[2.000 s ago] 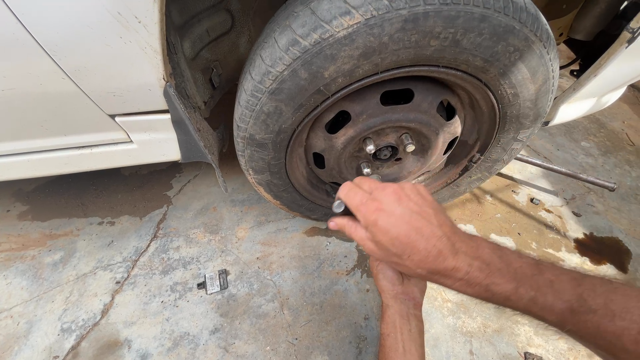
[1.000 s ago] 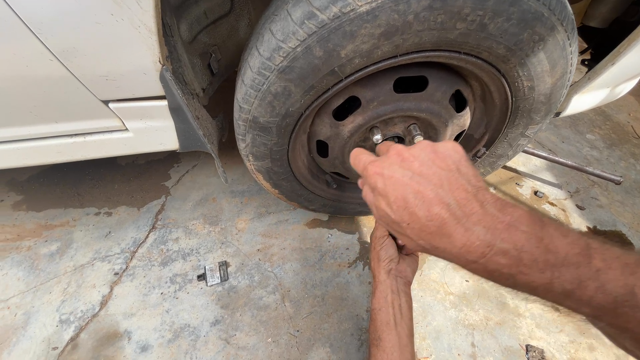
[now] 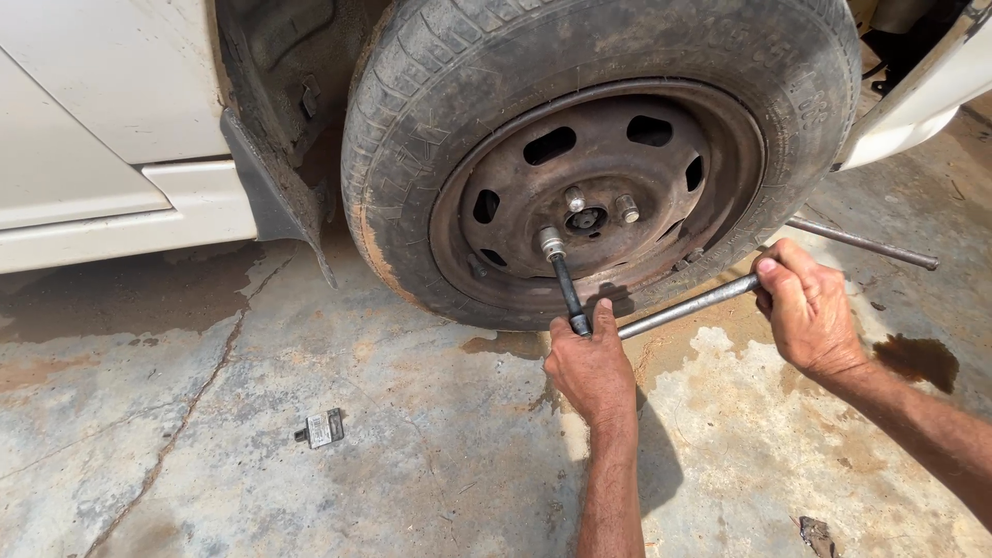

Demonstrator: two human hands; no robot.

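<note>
A rusty steel car wheel [image 3: 511, 170] with a worn tire [image 3: 395, 116] stands in the wheel arch of a white car. A socket [image 3: 552, 242] sits over a lug position at the wheel's lower left, and a dark extension bar [image 3: 569, 291] runs from it down toward me. My left hand [image 3: 593, 364] is closed around the joint of the extension and a metal handle bar [image 3: 690, 306]. My right hand [image 3: 810, 310] grips the far right end of that handle. Two lug nuts [image 3: 575, 199] [image 3: 627, 208] show beside the hub centre.
A metal rod [image 3: 868, 244] sticks out from behind the tire at right. On the cracked concrete floor [image 3: 387, 465] lie a small dark tag-like object [image 3: 321, 428] and a dark scrap [image 3: 818, 536]. The mud flap [image 3: 271, 186] hangs left of the tire. An oily stain [image 3: 917, 360] marks the floor.
My right hand, earlier in front of the lower part of the wheel, has moved right and down to the handle's end. The socket, extension and handle have come into plain view.
</note>
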